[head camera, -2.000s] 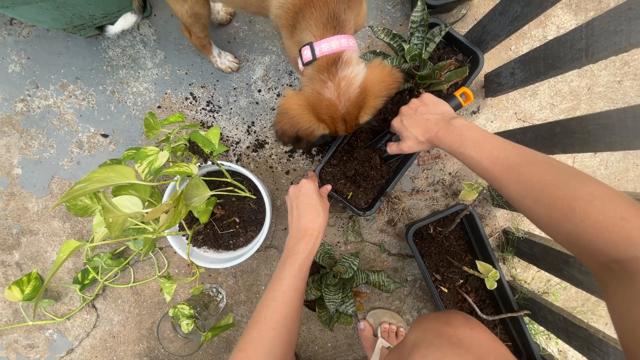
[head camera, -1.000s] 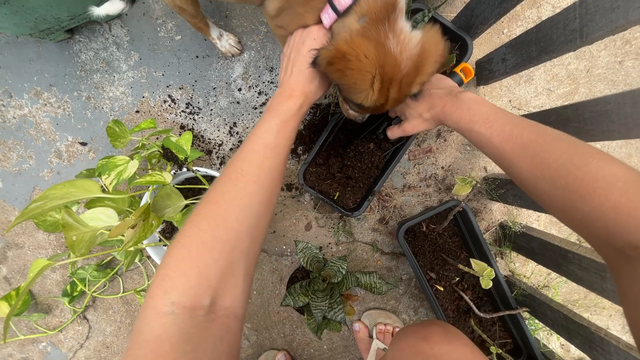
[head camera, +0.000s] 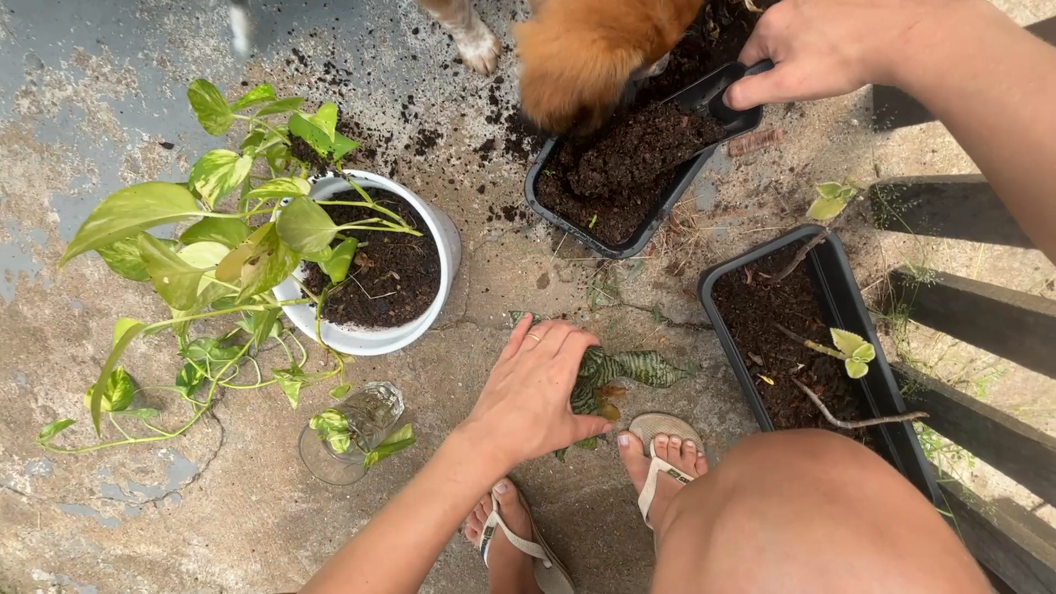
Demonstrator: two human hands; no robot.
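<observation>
My right hand (head camera: 804,58) grips a black hand trowel (head camera: 730,103) with dark potting soil on its blade, over a black rectangular planter (head camera: 631,243) of soil. A brown dog's head (head camera: 594,62) hangs over the same planter, its nose hidden near the soil. My left hand (head camera: 540,384), with a ring on one finger, lies over a small plant with striped leaves (head camera: 648,368) on the concrete. The hand covers part of the plant, and its fingers are spread a little; whether they hold a leaf or stem cannot be told.
At left stands a white round pot (head camera: 450,256) with a trailing pothos (head camera: 165,276). A glass (head camera: 371,412) with a cutting is below it. A second black planter (head camera: 850,289) with stem cuttings lies at right, beside dark fence slats (head camera: 982,318). Sandaled feet (head camera: 668,462) are close by.
My left hand has left the dog's neck and come down to the striped plant. The right hand has lifted soil on the trowel. The dog's head is still over the planter.
</observation>
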